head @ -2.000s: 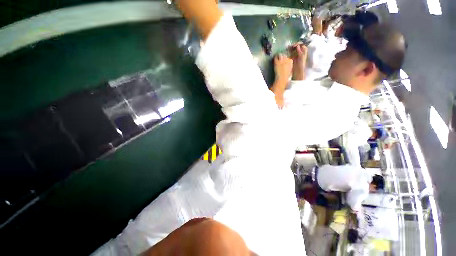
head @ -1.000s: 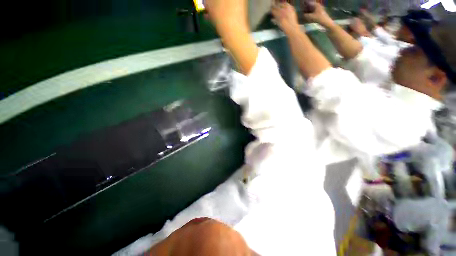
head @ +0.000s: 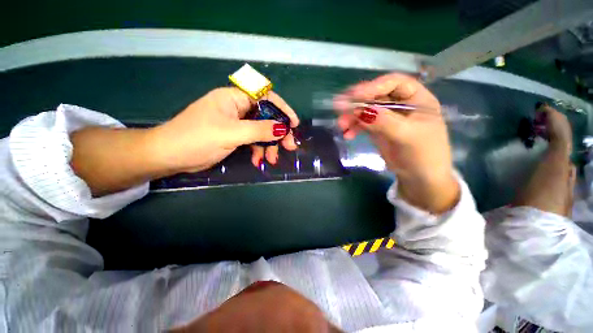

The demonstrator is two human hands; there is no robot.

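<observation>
My left hand (head: 214, 130) holds a black watch case (head: 268, 117) between thumb and fingers, above the dark glossy strip (head: 315, 153). A yellow battery with a white label (head: 250, 81) sticks out beyond the top of the case, by my knuckles. My right hand (head: 396, 120), partly blurred, is to the right of the case, apart from it. It grips thin silver tweezers (head: 396, 105), whose tip is blurred. Whether the tweezers hold a piece, I cannot tell.
A pale curved rail (head: 162, 40) runs behind the dark green work surface (head: 279, 218). Clear shiny film (head: 471, 123) lies to the right of my right hand. A neighbour's hand (head: 556, 130) holds a small dark thing at the far right. Yellow-black tape (head: 370, 246) marks the front edge.
The view has swung back from the neighbour on the right to the work surface. My left hand, the case and the battery are now in view, and my right hand shows with tweezers.
</observation>
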